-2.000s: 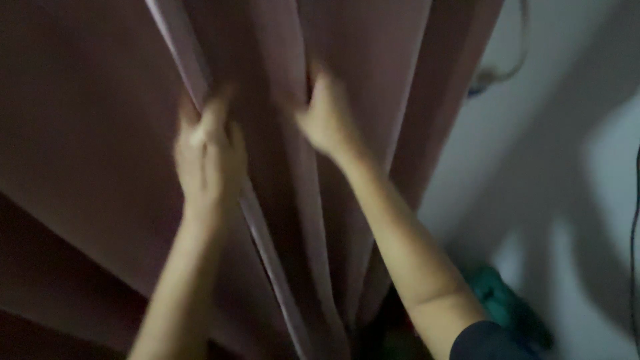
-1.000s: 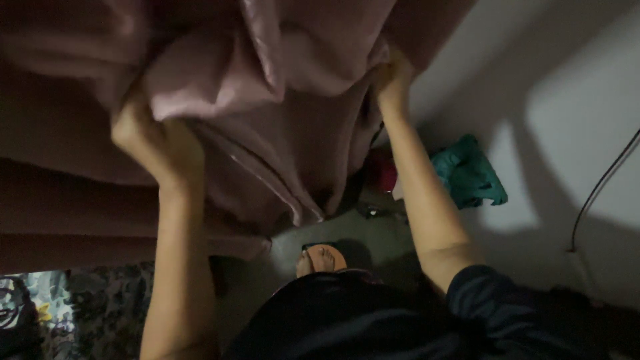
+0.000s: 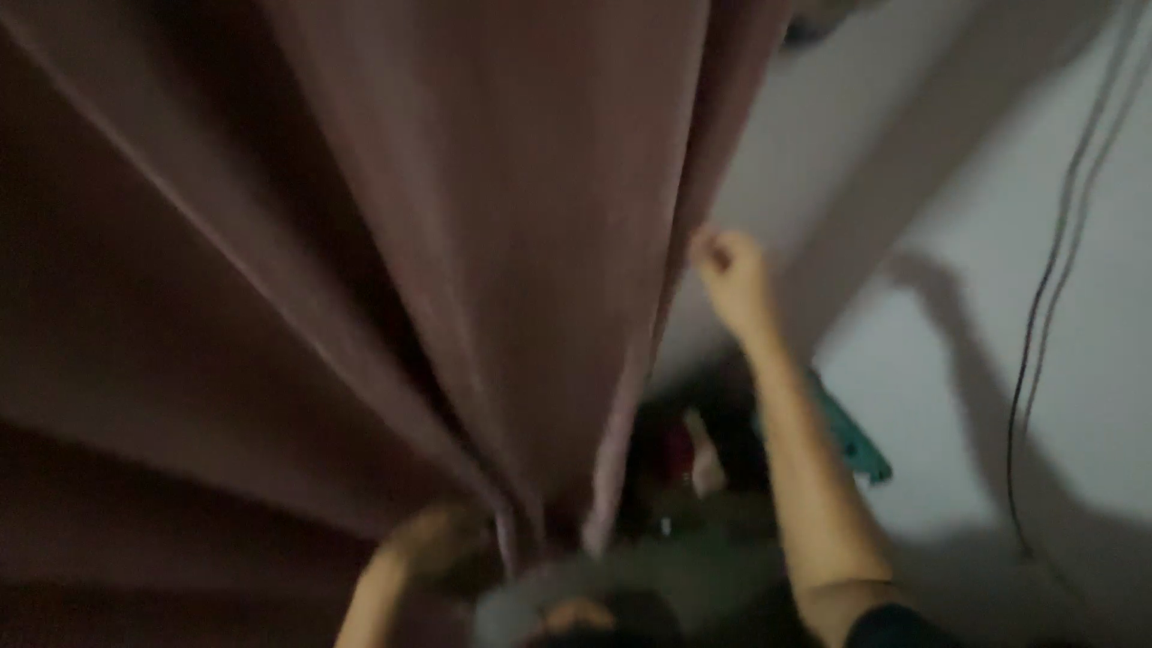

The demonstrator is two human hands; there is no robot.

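Note:
A dusky pink curtain (image 3: 540,252) hangs in long folds over the left and middle of the head view, its lower folds drawn narrow near the bottom. My right hand (image 3: 731,270) is beside the curtain's right edge, fingers curled; whether any cloth is between them cannot be made out. Low in the view, my left hand (image 3: 436,540) is blurred and dark against the lower curtain folds, and its fingers and any hold on the cloth are unclear.
A pale wall (image 3: 945,378) with shadows on it stands to the right, and a dark cable (image 3: 1026,360) hangs along it. Teal cloth (image 3: 850,436) lies behind my right forearm. Red and pale items (image 3: 693,454) are near the floor (image 3: 702,549).
The curtain, bunched up between both hands a second ago, now hangs down in long folds. My left hand has moved lower in the view, and my right hand is now at the curtain's edge.

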